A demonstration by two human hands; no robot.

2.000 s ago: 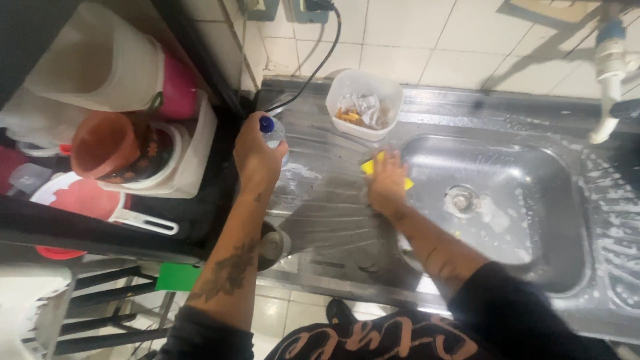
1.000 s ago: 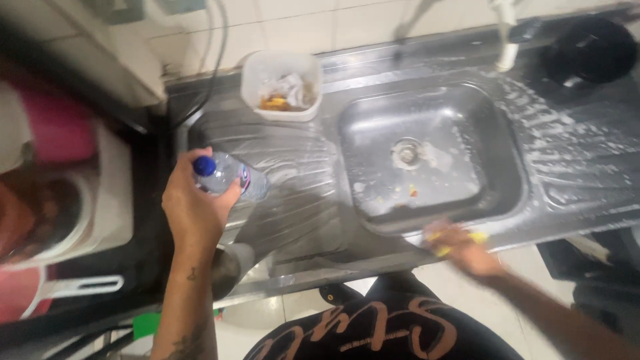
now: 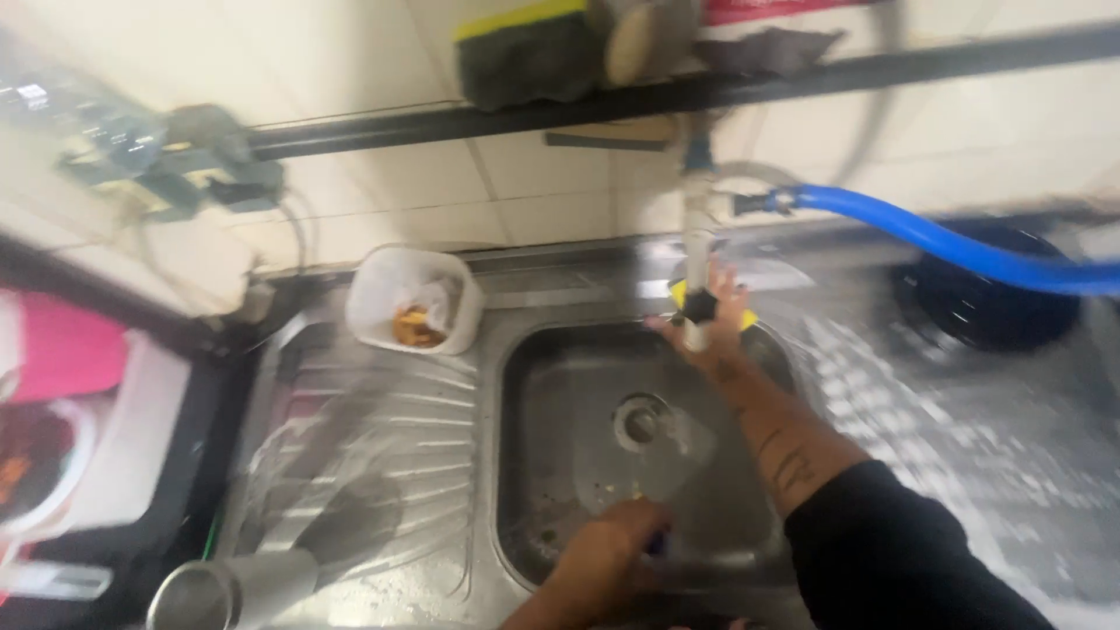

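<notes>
My right hand (image 3: 717, 315) is at the back rim of the steel sink basin (image 3: 643, 376), behind the white plastic tap (image 3: 696, 227), fingers spread over a yellow sponge cloth (image 3: 747, 318) pressed on the rim. My left hand (image 3: 617, 534) is low over the front of the basin, blurred, with its fingers curled around something; a small dark blue piece, which looks like the bottle's cap, shows beside it. The rest of the bottle is hidden. Food bits lie on the basin floor near my left hand, and the drain (image 3: 641, 422) is between my hands.
A white plastic tub (image 3: 367, 306) with food scraps stands at the back left. A metal cup (image 3: 236, 595) lies at the front left. A blue hose (image 3: 919, 232) runs rightward above a dark bowl (image 3: 989, 302). A black shelf rail (image 3: 376, 131) crosses above; suds streak the right drainboard.
My left hand has moved from the left drainboard, where it held the bottle, to over the basin. My right hand has gone from the sink's front edge to its back rim. The view has shifted.
</notes>
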